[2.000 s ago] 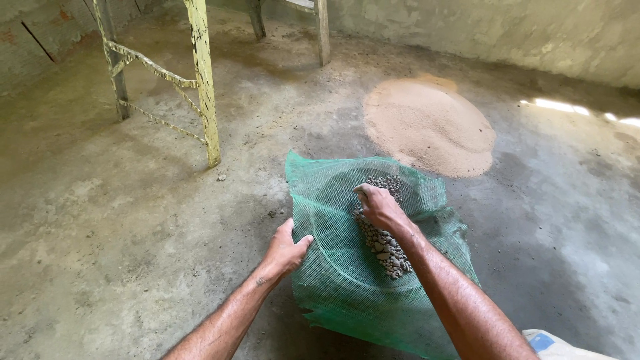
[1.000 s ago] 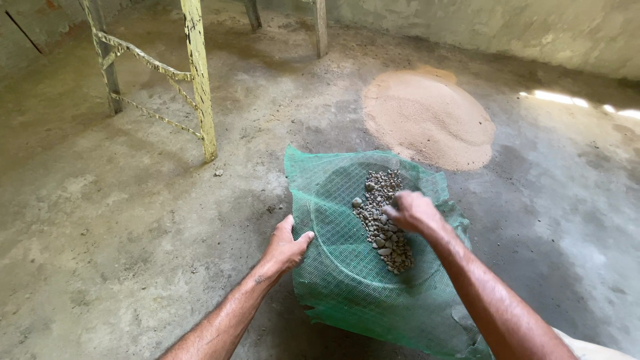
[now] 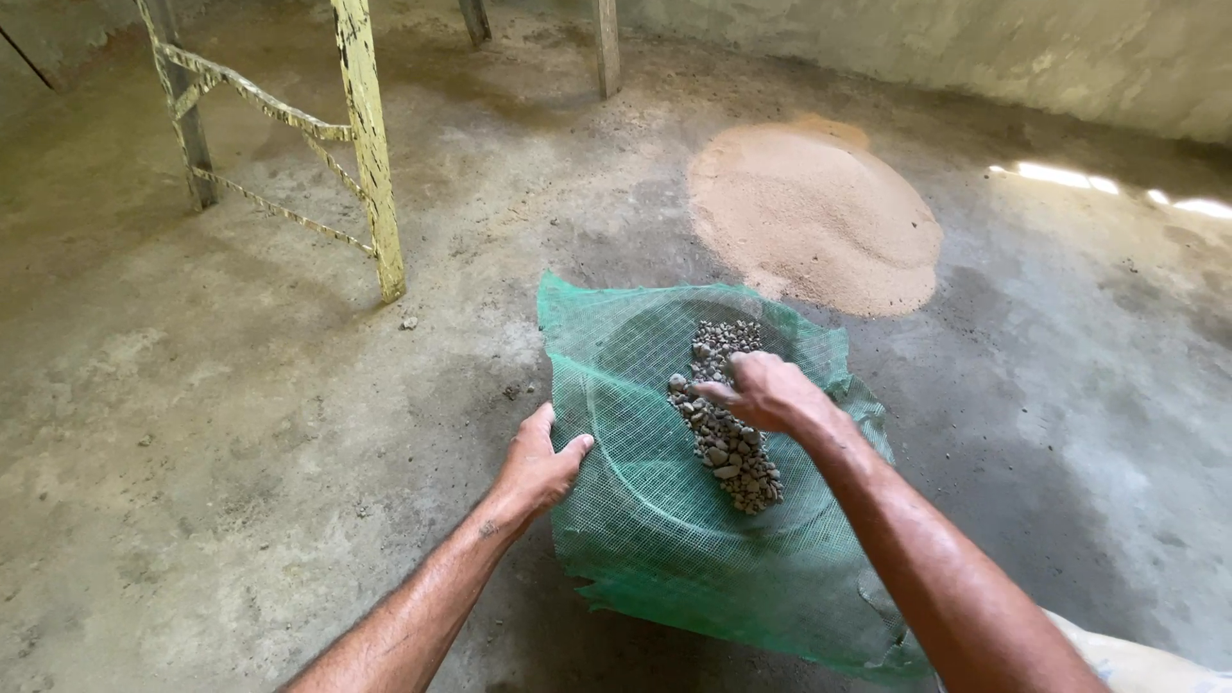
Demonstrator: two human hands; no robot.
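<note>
Green mesh netting [image 3: 635, 500] lies over a round rim that shows through it as a circle. A strip of small grey stones [image 3: 727, 452] rests on the mesh, right of its middle. My left hand [image 3: 547, 462] grips the left edge of the netting, thumb on top and fingers partly hidden beneath. Over the upper part of the stones is my right hand [image 3: 765, 390], its fingers touching or just above them; whether it holds any stone I cannot tell. What supports the netting from below is mostly hidden.
A mound of fine pale sand [image 3: 818, 217] lies on the concrete floor [image 3: 289, 433] beyond the netting. A worn yellow wooden frame [image 3: 371, 154] stands at upper left, with more wooden legs [image 3: 606, 48] behind. A plastered wall [image 3: 962, 48] runs along the back.
My right hand has moved about over the stones, most recently to the left. The stones' outline has shifted slightly. My left hand stays at the netting's left edge.
</note>
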